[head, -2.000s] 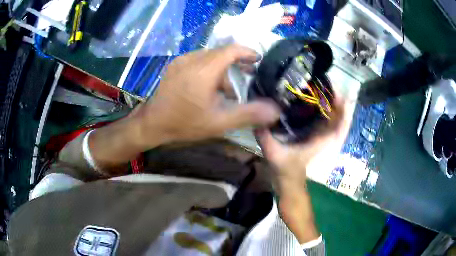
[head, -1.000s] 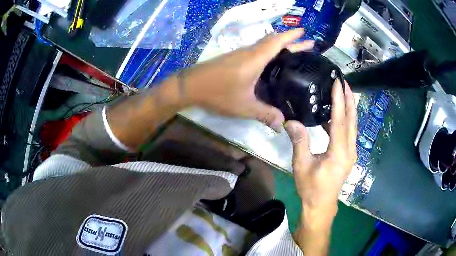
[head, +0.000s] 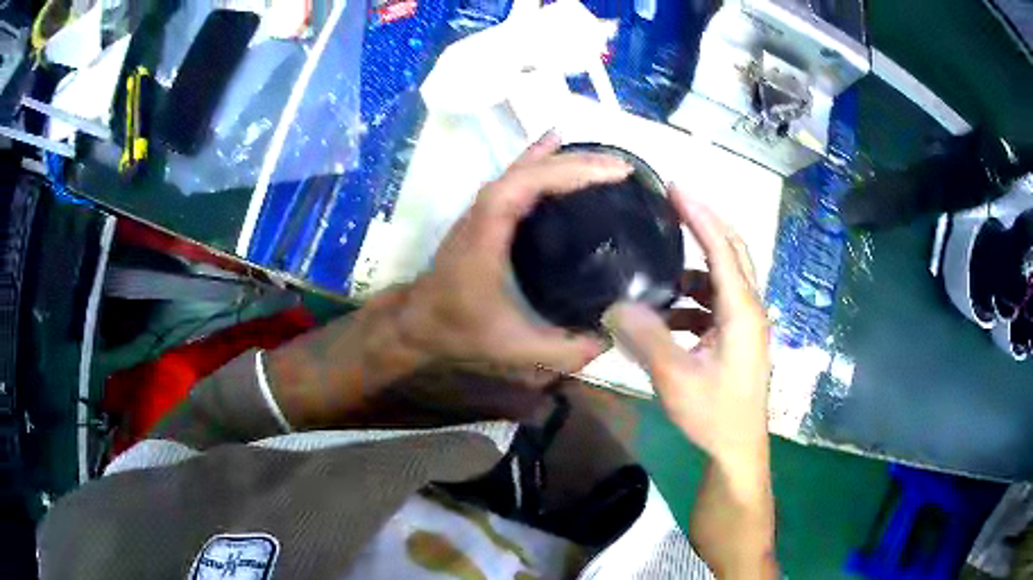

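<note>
A round black camera head [head: 595, 244] is held between both hands above the front part of the white mat [head: 725, 181]. My left hand [head: 476, 266] wraps its left side, with fingers over the top edge and thumb below. My right hand [head: 714, 329] holds its right side, with the thumb on the lower front near a bright spot. The head's face is dark and blurred, so its details are hard to tell. White camera parts [head: 515, 57] lie on the mat behind the hands.
A silver-white box with an open top [head: 776, 85] stands behind the mat. A black cylinder [head: 918, 181] is at the right, above a camera unit [head: 997, 266]. A yellow-black cutter [head: 135, 119], a dark phone [head: 212, 79] and clear plastic [head: 278, 125] lie at the left.
The black head has been turned, so the pale dots seen before no longer show clearly. Both hands have moved left with it. The dark shape behind the hands has left that spot.
</note>
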